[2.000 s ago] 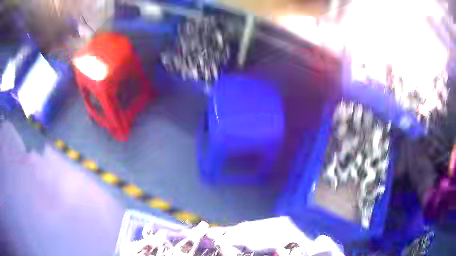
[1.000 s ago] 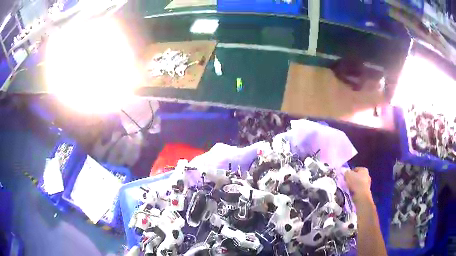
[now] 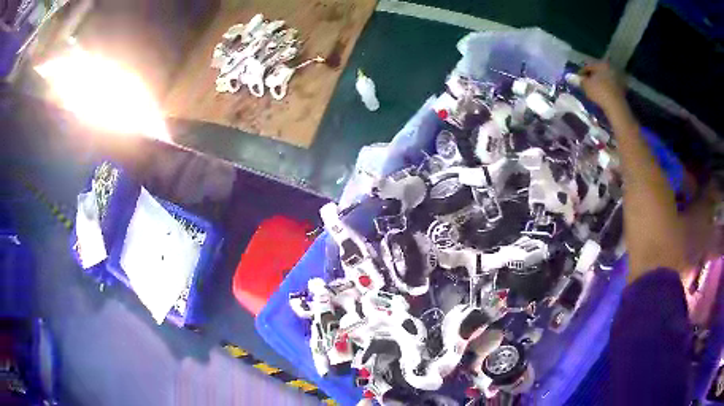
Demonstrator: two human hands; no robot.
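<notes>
A blue parts bin (image 3: 279,319) is heaped with white toy scooters (image 3: 409,337) with black wheels. It is tilted in view, its far end over the green bench. A pale translucent liner (image 3: 508,51) sticks up at its far edge. My right hand (image 3: 602,83), with a white cover on a fingertip, is closed at the bin's far right edge by the liner; my forearm runs along the right side. The exact grip is partly hidden. My left hand is not in view.
Flat white parts (image 3: 258,59) lie piled on brown cardboard (image 3: 313,111) at the upper left. A small white bottle (image 3: 367,91) lies on the green bench (image 3: 413,59). A red stool (image 3: 266,266) and a blue crate with a white sheet (image 3: 163,254) stand at the left. Glare covers the bench's left end.
The view first swung from the floor and stools to the bench, then closer to it. The filled bin has moved up over the bench edge, with my right hand still at its side.
</notes>
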